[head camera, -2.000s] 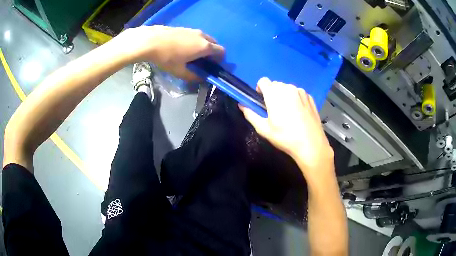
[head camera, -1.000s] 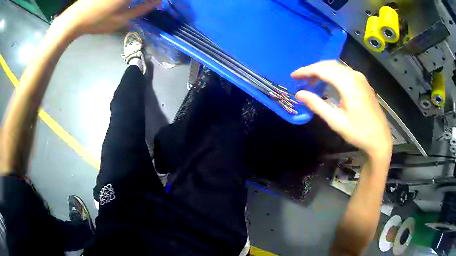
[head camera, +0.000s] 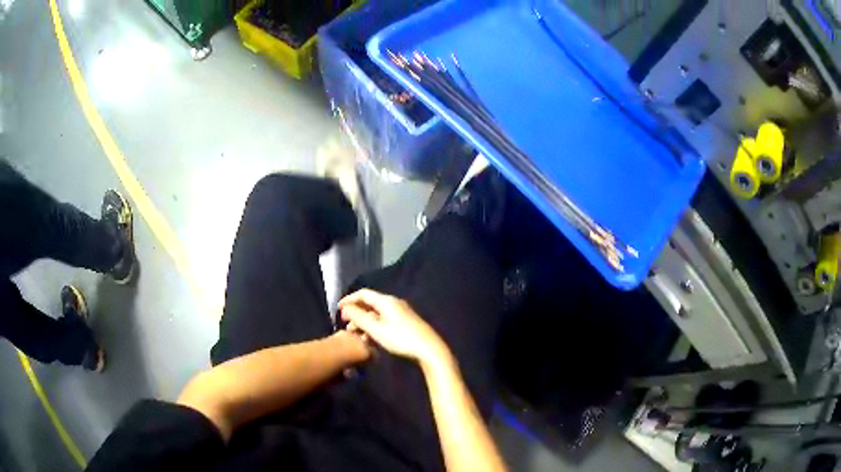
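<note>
A bundle of thin black cables (head camera: 516, 152) with coppery stripped tips lies along the near edge of the blue tray (head camera: 599, 138). One loose curved cable (head camera: 590, 69) lies along the tray's far side. My right hand (head camera: 392, 324) is over my lap, away from the tray, with its fingers bent across my left hand. My left hand (head camera: 358, 341) is at the same place, mostly hidden under the right one. Whether either hand holds anything is hidden.
A blue bin (head camera: 373, 115) with scraps stands beside the tray. A yellow crate (head camera: 277, 41) is on the floor behind it. The grey machine with yellow rollers (head camera: 758, 159) and a bench drawer (head camera: 705, 295) are at the right. Another person's legs (head camera: 69, 230) are at the left.
Both hands have moved from the tray to over my lap and come together. The bundle is let go in the tray. The view has shifted, and another person's legs show more fully.
</note>
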